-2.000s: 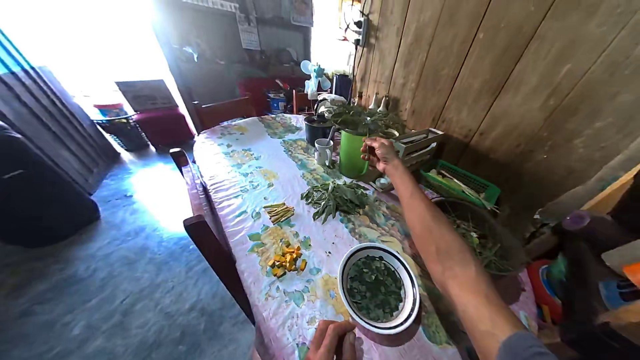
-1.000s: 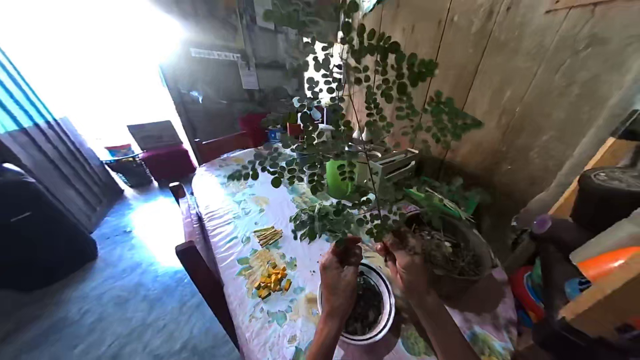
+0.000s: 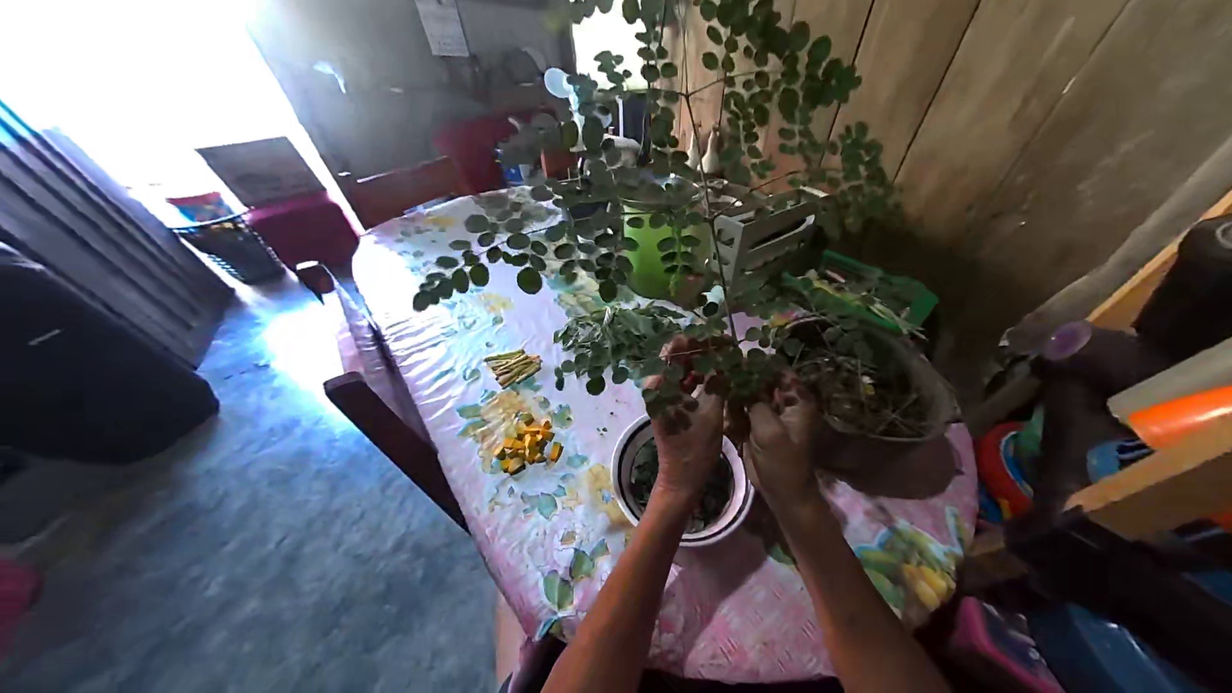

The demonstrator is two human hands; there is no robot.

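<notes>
A leafy branch with small round leaves (image 3: 525, 252) stands upright above the bowl. My right hand (image 3: 782, 438) grips its stem near the base. My left hand (image 3: 685, 433) is closed on leaves at the lower part of the branch, just left of my right hand. Beneath both hands sits a white bowl with a dark rim line (image 3: 630, 452), holding loose green leaves in what looks like water. Left of the bowl lie cut orange-yellow vegetable pieces (image 3: 527, 445) and a small pile of cut green stalks (image 3: 513, 368). More picked greens (image 3: 611, 337) lie behind the bowl.
A wide basin with stems and leaves (image 3: 866, 390) stands right of the bowl, with a green tray (image 3: 905, 298) behind it. A green pitcher (image 3: 650, 255) and a grey slatted crate (image 3: 765, 236) are farther back. Wooden chairs (image 3: 390, 443) line the left table edge.
Two seconds ago my right hand was reaching toward the green pitcher and my left was by the bowl's near side. Now both hands are at the raised branch over the bowl.
</notes>
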